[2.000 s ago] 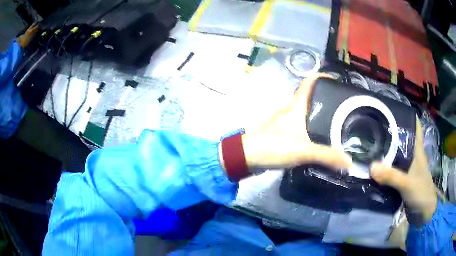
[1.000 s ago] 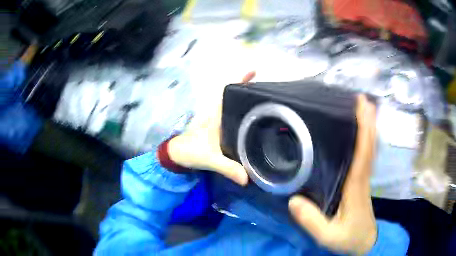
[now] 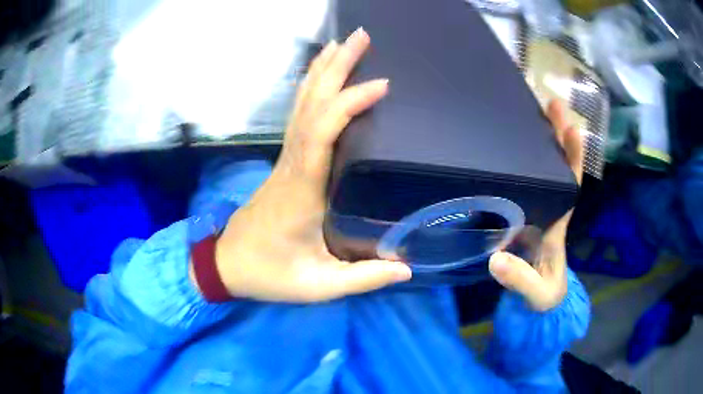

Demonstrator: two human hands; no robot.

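Observation:
A black box-shaped projector unit (image 3: 455, 100) is held above my lap, its plain dark top towards me and its front face towards my body. A pale trim ring (image 3: 505, 209) sits around the dark round lens opening on the front. My left hand (image 3: 297, 208) grips the unit's left side, with fingers on the top edge and thumb by the ring's lower left. My right hand (image 3: 543, 262) holds the right side, with the thumb at the ring's lower right; part of this hand is hidden behind the unit.
The bench with white sheets (image 3: 208, 69) lies behind the unit. A perforated strip and clear plastic (image 3: 628, 46) are at the upper right. A blue object (image 3: 96, 231) is below the bench at left. Blue cloth (image 3: 678, 200) shows at the right edge.
The unit has come off the bench towards my body and tilted, so its top now shows and the ring looks narrow. Both hands have stayed on it. The view has shifted down to my lap.

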